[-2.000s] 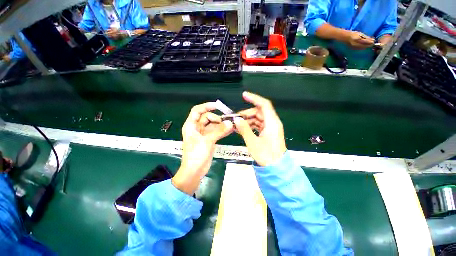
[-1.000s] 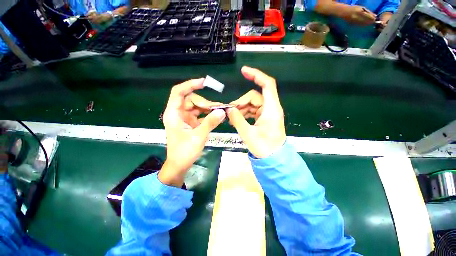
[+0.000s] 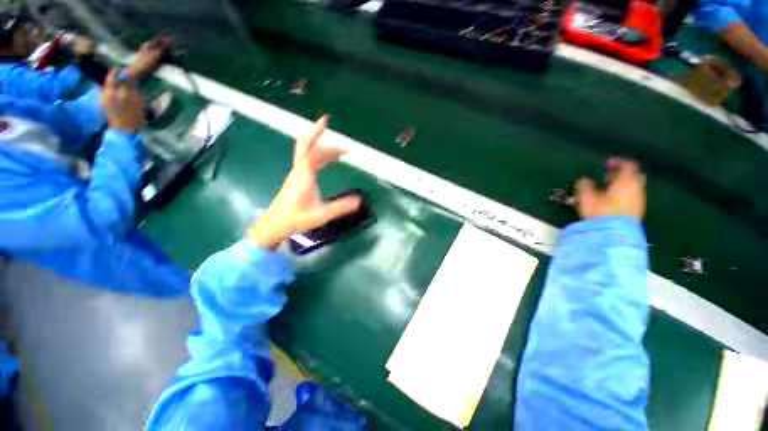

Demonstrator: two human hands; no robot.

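Note:
My left hand [image 3: 305, 192] is raised over the bench, fingers apart, partly in front of a black smartphone [image 3: 330, 229]. No board shows in it; a pale, blurred patch shows at its fingers. My right hand [image 3: 613, 195] reaches over the conveyor, blurred, its fingers bent. A small dark reddish spot shows at its fingertips; I cannot tell whether it is a held board. A small circuit board [image 3: 562, 198] lies on the belt just left of that hand. More boards lie on the belt, one right of the hand [image 3: 692, 265] and one farther left [image 3: 406, 135].
White sheets with yellow edges [image 3: 463, 324] lie on the bench between my arms; another stack [image 3: 743, 396] is at the lower right. The white belt rail [image 3: 421, 181] crosses diagonally. A neighbour in blue [image 3: 93, 185] works at the left. Black trays [image 3: 472, 32] and a red bin [image 3: 613, 35] stand across the belt.
The view has swung left. My hands have parted: the left is now over the phone, the right out over the belt. The small piece between my fingertips no longer shows there.

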